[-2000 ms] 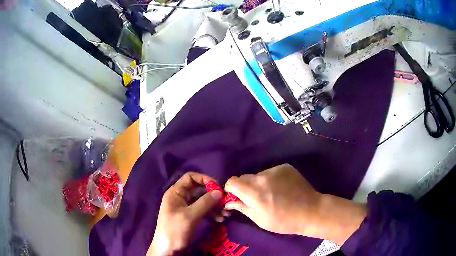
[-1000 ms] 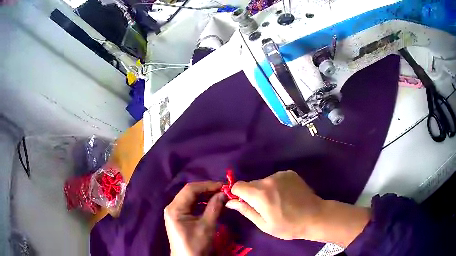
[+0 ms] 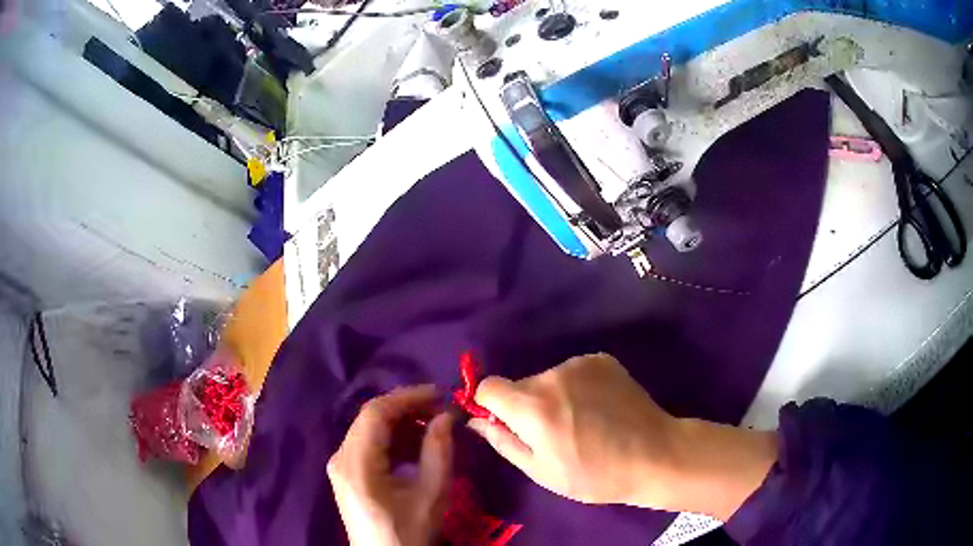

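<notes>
My right hand (image 3: 581, 427) pinches a small bright red frog fastener (image 3: 467, 379), whose end stands up above the fingertips. My left hand (image 3: 395, 464) is just left of it, fingers curled and slightly blurred; whether it grips a part of the fastener cannot be told. Both hands are over the dark purple garment panel (image 3: 427, 267), which lies across the table and under the machine head. A red embroidered motif (image 3: 475, 517) shows below the hands, partly hidden. The presser foot and needle (image 3: 639, 263) are above the panel, with a thin thread trailing right.
The white and blue sewing machine (image 3: 576, 139) fills the upper right. Black-handled shears (image 3: 926, 219) and a pink tool (image 3: 855, 147) lie at right. A clear bag of red fasteners (image 3: 219, 405) sits at left by the wooden edge (image 3: 259, 320). Dark items are at upper left.
The red fastener has turned more upright in my right hand. My left fingers have moved slightly away from it and down. The whole view has shifted slightly.
</notes>
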